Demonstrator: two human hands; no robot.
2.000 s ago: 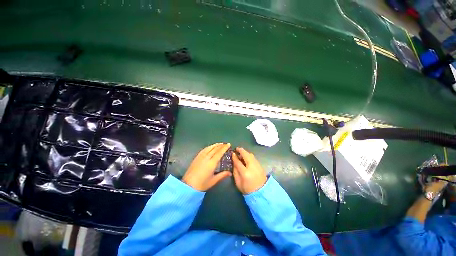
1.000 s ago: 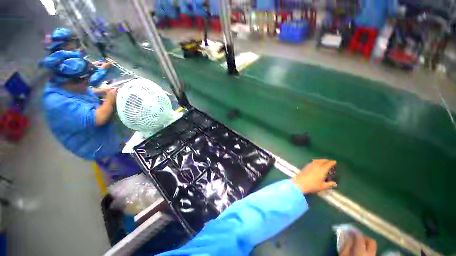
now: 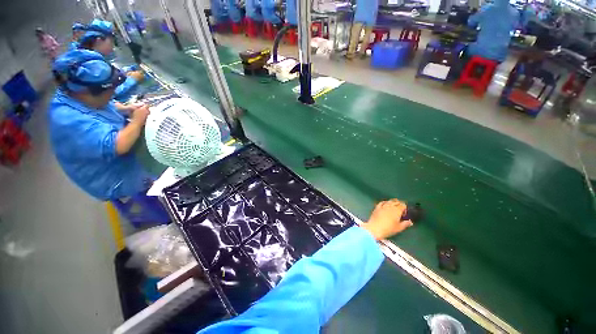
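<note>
My left hand (image 3: 390, 219) reaches over the pale edge rail (image 3: 428, 277) to the green belt. Its fingertips are on a small black housing (image 3: 413, 212), partly hidden by them. Another black housing (image 3: 447, 257) lies loose on the belt to its right, and one more (image 3: 314, 161) lies farther up the belt. My right hand is not in view. A whitish clear bag (image 3: 444, 324) is cut off by the bottom edge.
A large shiny black compartment tray (image 3: 261, 228) lies left of my forearm. A pale green fan (image 3: 183, 135) and a metal post (image 3: 214, 68) stand beyond it. People in blue work at left. Clear plastic (image 3: 160, 248) lies below the tray's left side.
Since the first frame the view has swung left. Since the second, my left hand and its housing have shifted slightly left, loose housings have moved left in view, and my right hand has left the picture.
</note>
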